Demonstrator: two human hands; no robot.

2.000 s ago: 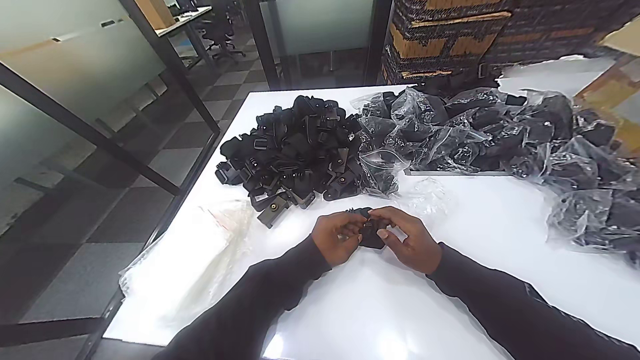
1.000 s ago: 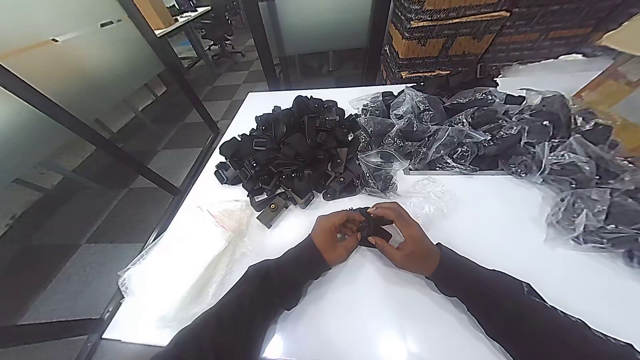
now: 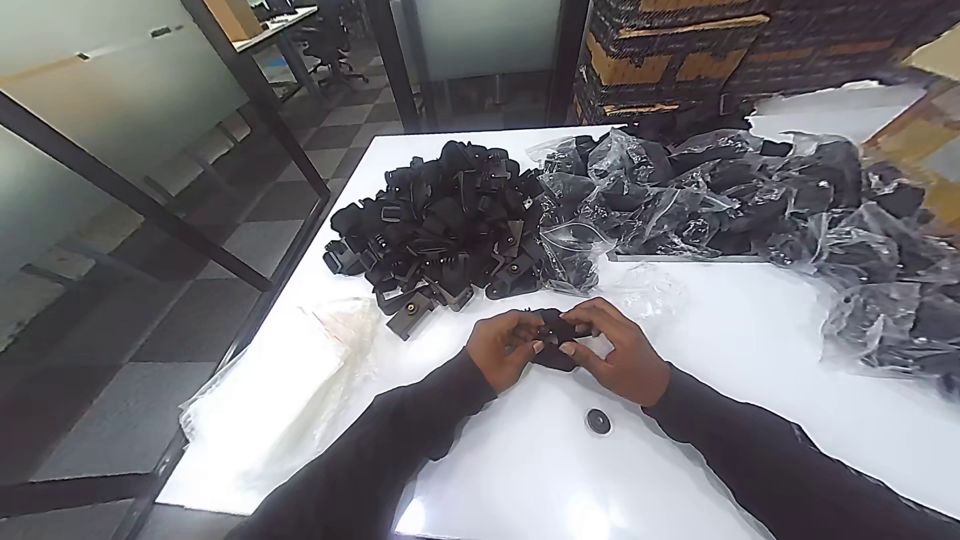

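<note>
My left hand point(image 3: 506, 347) and my right hand point(image 3: 619, 351) pinch a small black plastic part point(image 3: 555, 339) between thumbs and fingers, over the middle of a white table. Fingers cover much of it, so its exact kind cannot be told. Just below my right hand a small dark round disc point(image 3: 598, 421) with a lighter centre lies on the tabletop. Beyond my hands is a heap of loose black plastic parts point(image 3: 442, 217); the nearest one, a block with a brass-coloured insert point(image 3: 410, 313), lies at the heap's front edge.
Black items in clear plastic bags point(image 3: 720, 195) are piled across the right back. A stack of clear plastic bags point(image 3: 277, 397) lies at the left edge of the white table point(image 3: 750, 322). Wrapped cartons point(image 3: 660, 67) stand behind; a glass partition point(image 3: 135, 97) is at left.
The round disc now lies on the table below my hands; neither earlier frame shows it there. Both hands stay in about the same place on the black part, with the fingers shifted a little.
</note>
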